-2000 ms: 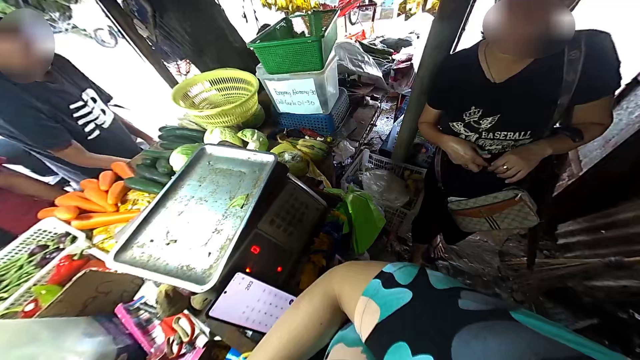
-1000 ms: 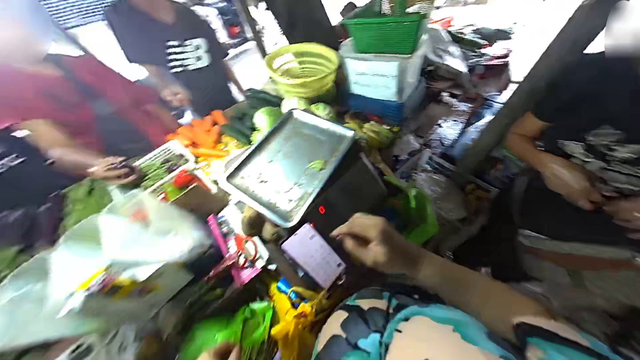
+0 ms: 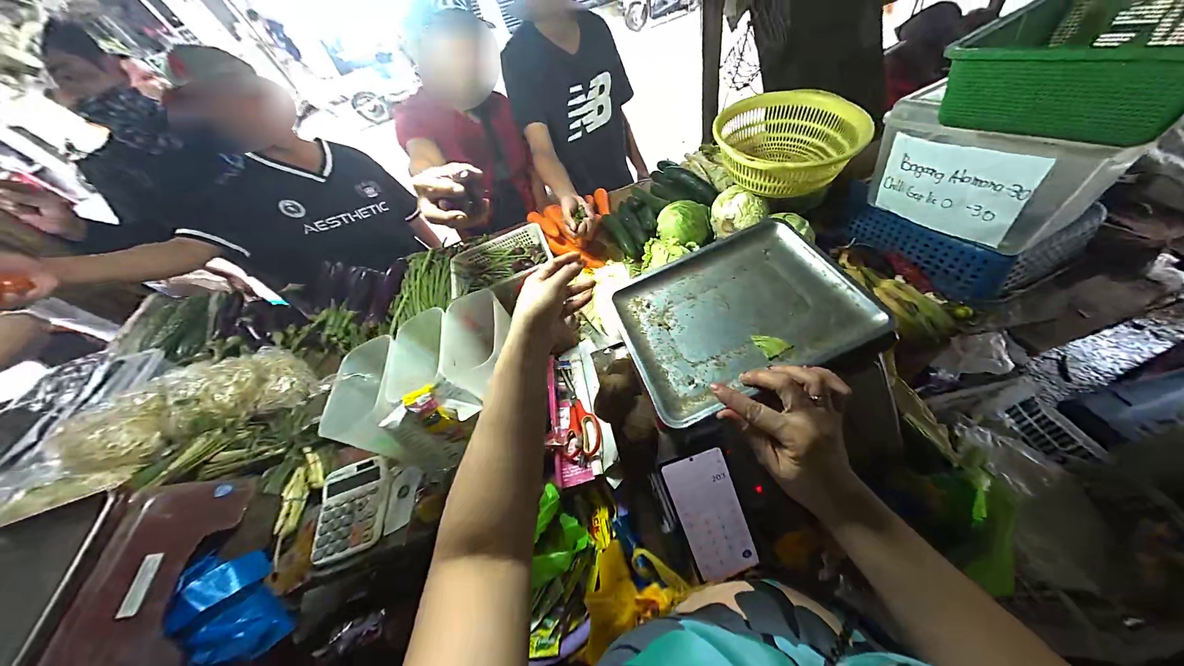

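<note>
My left hand point(image 3: 553, 291) reaches forward over the stall, palm up with fingers apart, holding nothing visible, near the carrots point(image 3: 561, 228) and a white basket of long green beans point(image 3: 499, 259). At the front edge of a metal weighing tray point(image 3: 740, 314), my right hand point(image 3: 794, 414) hovers or touches with bent fingers; contact is unclear. A green leaf scrap point(image 3: 771, 347) lies in the tray. Below my right hand rests a phone point(image 3: 710, 514) with its calculator screen lit. Red-handled scissors point(image 3: 583, 431) lie left of the tray.
Several people stand across the stall; one holds out a hand point(image 3: 451, 194) with a dark item. Cabbages point(image 3: 684, 223), a yellow basket point(image 3: 792, 139) and stacked bins point(image 3: 980, 176) stand behind the tray. A desk calculator point(image 3: 351, 509) and clear plastic containers point(image 3: 421, 370) are at left.
The view has swung left. My left hand, barely in view at the bottom edge one second ago, now extends forward. My right hand has moved from beside the phone to the tray's front edge.
</note>
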